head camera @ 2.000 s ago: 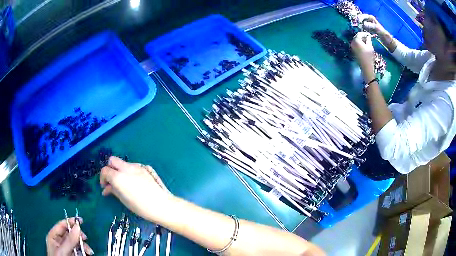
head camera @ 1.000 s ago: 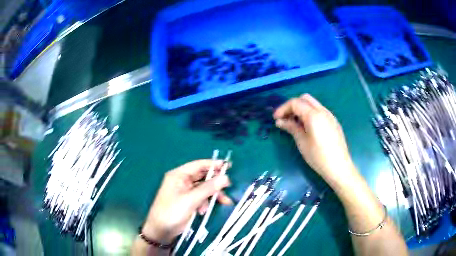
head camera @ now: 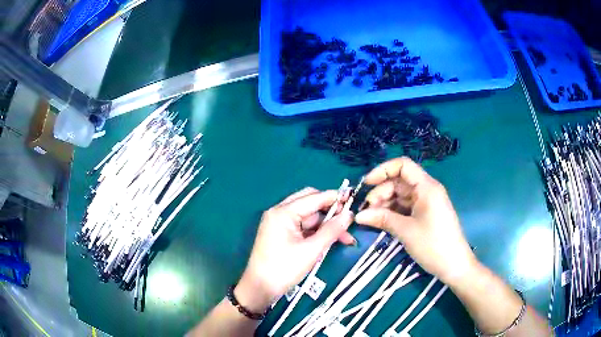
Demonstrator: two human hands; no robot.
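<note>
My left hand (head camera: 300,230) holds two pale cable leads (head camera: 307,273) side by side near their upper ends, with a small white label (head camera: 315,287) on them. My right hand (head camera: 412,217) is at the lead tips, its thumb and forefinger pinched by one tip. A small dark piece shows between the two hands; the fingers partly hide it. The working group of leads (head camera: 359,283) lies spread below and under my right hand. A loose heap of black pieces (head camera: 379,137) lies just beyond my hands.
A large blue tray (head camera: 389,97) with black pieces stands beyond the heap. A smaller blue tray (head camera: 567,104) is at the upper right. A left pile of leads (head camera: 135,197) and a right pile of leads (head camera: 580,210) flank my hands. A metal strip (head camera: 191,80) crosses the bench.
The view has swung left. My right hand has moved from the black heap to the lead tips in my left hand. My left hand still holds the two leads.
</note>
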